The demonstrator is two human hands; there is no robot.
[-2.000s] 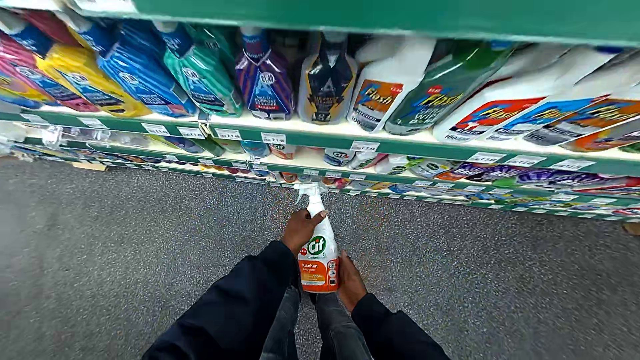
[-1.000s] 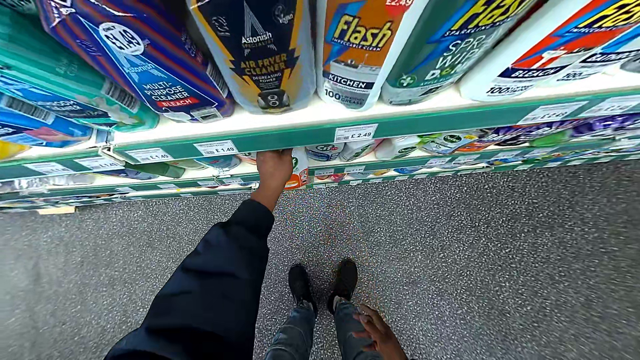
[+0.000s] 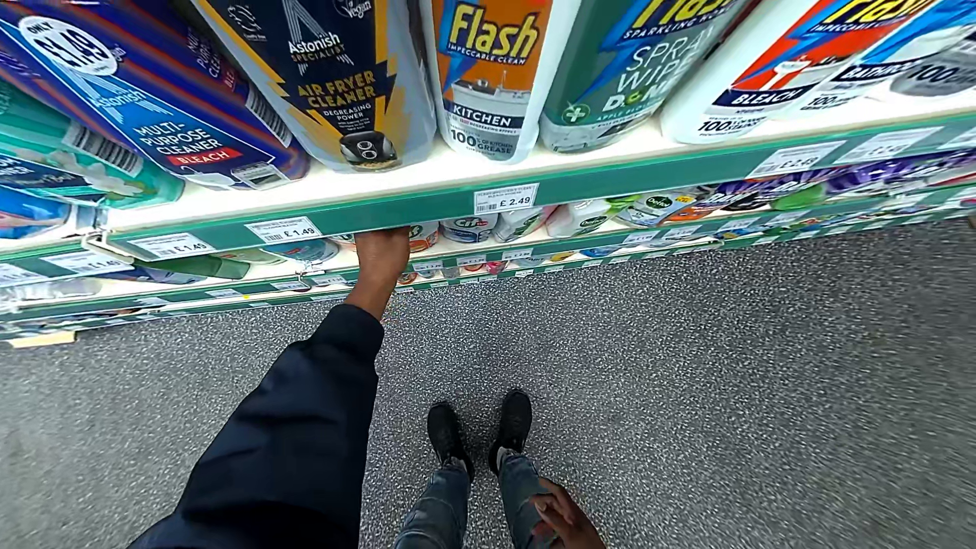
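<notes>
My left hand [image 3: 383,255] reaches under the edge of the green-fronted shelf [image 3: 427,200], among bottles on the level below. Its fingers are hidden by that edge, so whether it holds anything cannot be seen. Just right of it shows part of an orange-and-white Cif bottle [image 3: 423,236]. My right hand [image 3: 563,517] hangs low beside my right leg, fingers loosely bent, with nothing visible in it.
Above the edge stand an Astonish air fryer cleaner bottle [image 3: 335,84], an orange Flash kitchen bottle [image 3: 492,76] and a green Flash bottle [image 3: 610,76]. More cleaning bottles line lower shelves. Grey speckled floor [image 3: 686,381] lies below, with my black shoes [image 3: 446,433] on it.
Two seconds ago both hands held a white-and-orange Cif spray bottle over the floor. Since then my left hand has gone in under the shelf edge, and my right hand has come away from the bottle.
</notes>
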